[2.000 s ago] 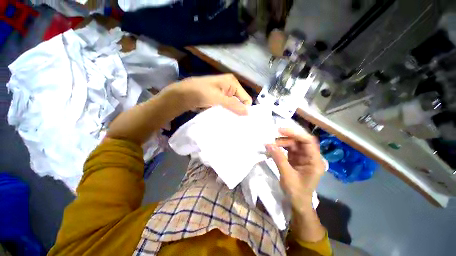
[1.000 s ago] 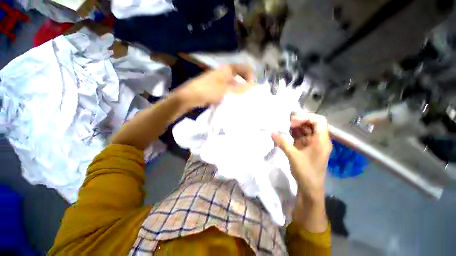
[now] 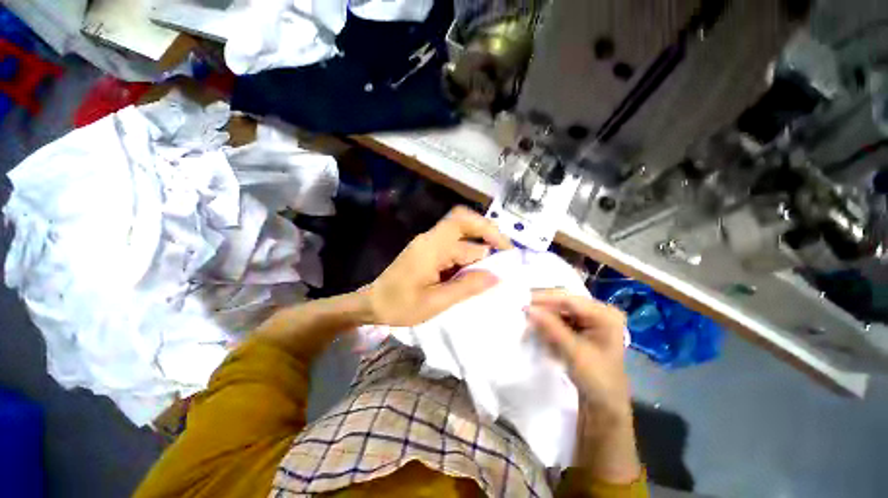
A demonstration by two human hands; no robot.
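A white garment piece [image 3: 506,340] hangs between my hands over my lap, its upper end close to the pale needle plate [image 3: 523,230]. My left hand [image 3: 433,272] holds its upper left edge, just in front of the plate, with fingers bent. My right hand [image 3: 584,345] pinches the piece on its right side with thumb and fingers. The presser foot and needle area [image 3: 534,180] is small and glaring; I cannot tell whether the cloth reaches under it.
The grey sewing machine head [image 3: 633,78] fills the upper right. The table's brown edge [image 3: 701,308] slants down right, a blue plastic bag [image 3: 662,326] below it. A white cloth pile [image 3: 127,253] stands at left. Dark navy cloth [image 3: 341,92] with a small metal tool lies beyond.
Both hands have moved lower in the picture with the white piece. The piece was bunched up a second ago and now hangs flatter, and the needle plate shows again.
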